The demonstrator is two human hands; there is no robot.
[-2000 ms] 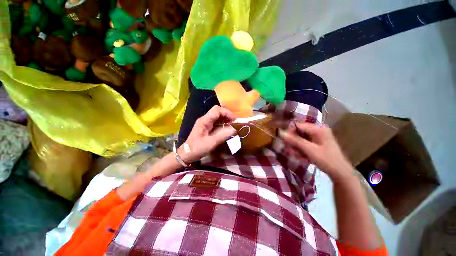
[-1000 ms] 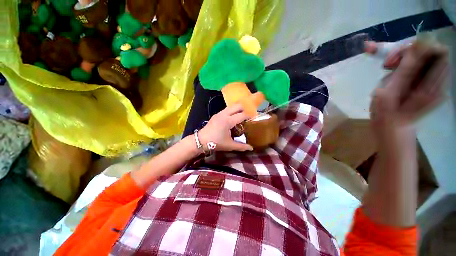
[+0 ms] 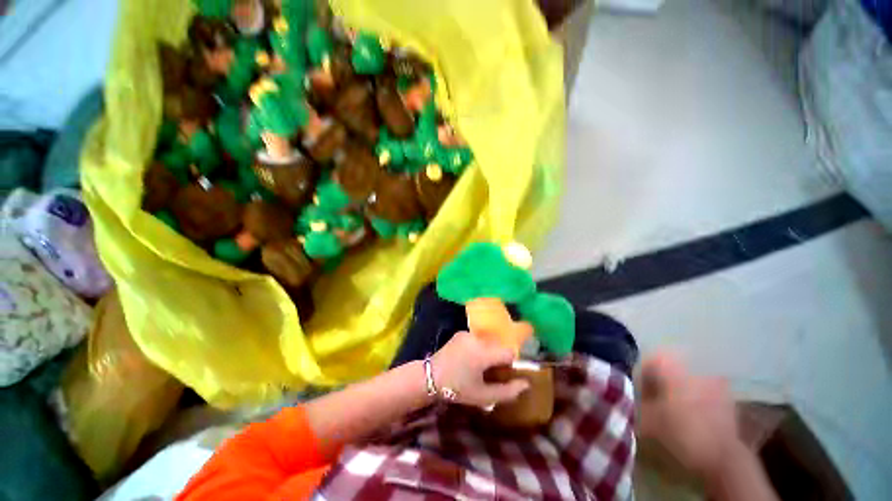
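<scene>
The plush toy [image 3: 489,275] lies on the lap, with its green top and yellow tip pointing away from me, its orange stem in the middle and its brown pot base [image 3: 528,399] nearest me. My left hand [image 3: 479,372] grips it where the stem meets the base. My right hand [image 3: 690,416] is blurred, to the right of the lap and apart from the toy. I cannot tell whether it holds a needle. The thread and label cannot be made out.
A large yellow sack [image 3: 230,342] full of similar plush toys stands at the front left. An open cardboard box [image 3: 792,440] is at the lower right, behind my right hand. A dark stripe [image 3: 724,254] crosses the pale floor. A whitish sack [image 3: 856,108] is at the upper right.
The view has tilted up, showing more of the yellow sack. My right hand moved from beside the toy to far right and up, then came down lower right. My left hand still holds the toy.
</scene>
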